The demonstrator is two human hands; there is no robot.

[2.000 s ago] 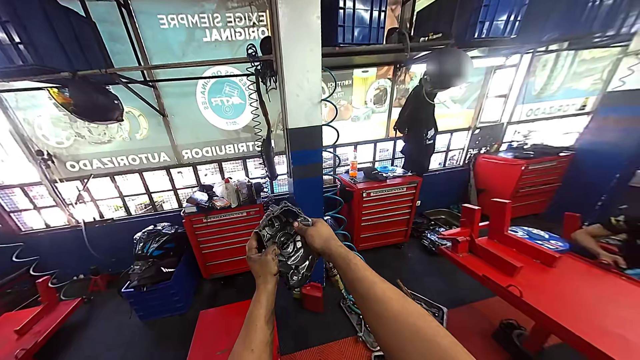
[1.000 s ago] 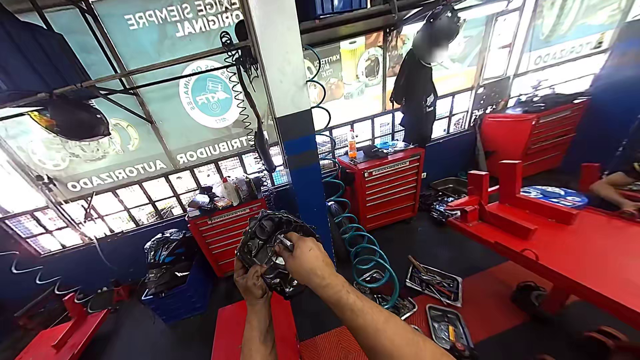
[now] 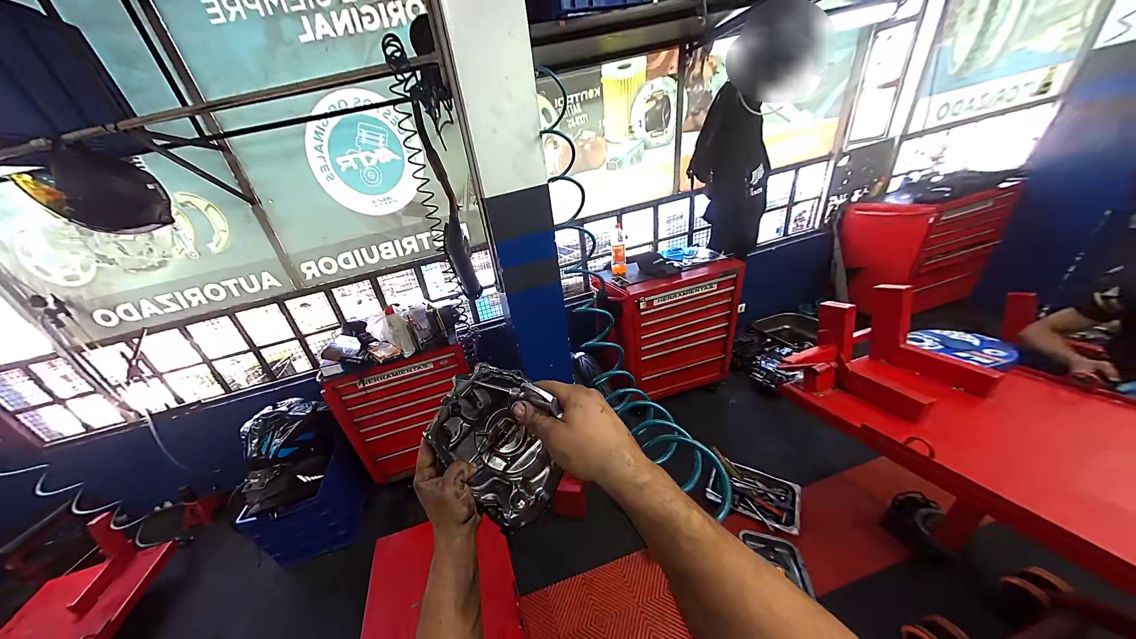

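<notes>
An engine casing cover of grey metal, its ribbed hollow side toward me, is held up in front of the blue pillar. My left hand grips its lower left edge, thumb on the inner face. At the upper right, my right hand closes around a short metal tool, whose end lies against the cover's rim. What kind of tool it is cannot be made out. Below the cover is a red bench surface.
Red tool chests stand along the wall. A coiled teal air hose hangs by the pillar. Trays of tools lie on the floor. A red motorcycle lift is at right, with a person's arm beyond; a blue crate is at left.
My right hand has gone from the cover's right edge to its upper part, where it now holds a metal tool. My left hand still holds the cover.
</notes>
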